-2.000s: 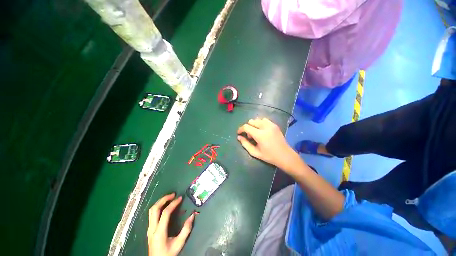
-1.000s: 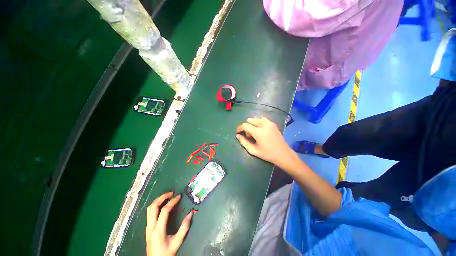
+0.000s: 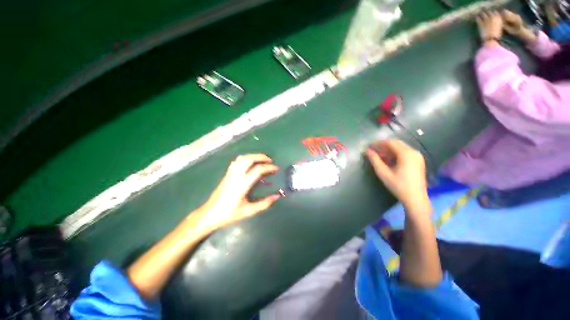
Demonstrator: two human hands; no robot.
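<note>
A phone half-assembly [image 3: 315, 174] lies face up on the dark green bench, its face bright white from glare. A loose pile of small red parts [image 3: 322, 145] lies just behind it. My left hand [image 3: 245, 187] is bare, left of the phone, fingers curved and apart, with small dark red bits near its fingertips. My right hand [image 3: 400, 165] is bare, right of the phone, thumb and fingers curled close together; whether it holds anything is hidden by blur. A red tape roll [image 3: 390, 108] stands beyond my right hand, with a thin black cord [image 3: 412, 134] beside it.
Two phone assemblies [image 3: 222, 87] lie on the green belt behind the whitish strip [image 3: 250, 120]. A wrapped post [image 3: 369, 32] rises at that strip. A person in pink sleeves [image 3: 522, 94] works at the right. A black shiny stack [image 3: 36, 275] is at lower left. A small white piece [image 3: 420, 132] lies near the cord.
The view has turned and blurred, so the bench now runs from lower left to upper right. The black stack and the pink-sleeved person's hands have come into view. My hands keep about the same places around the phone.
</note>
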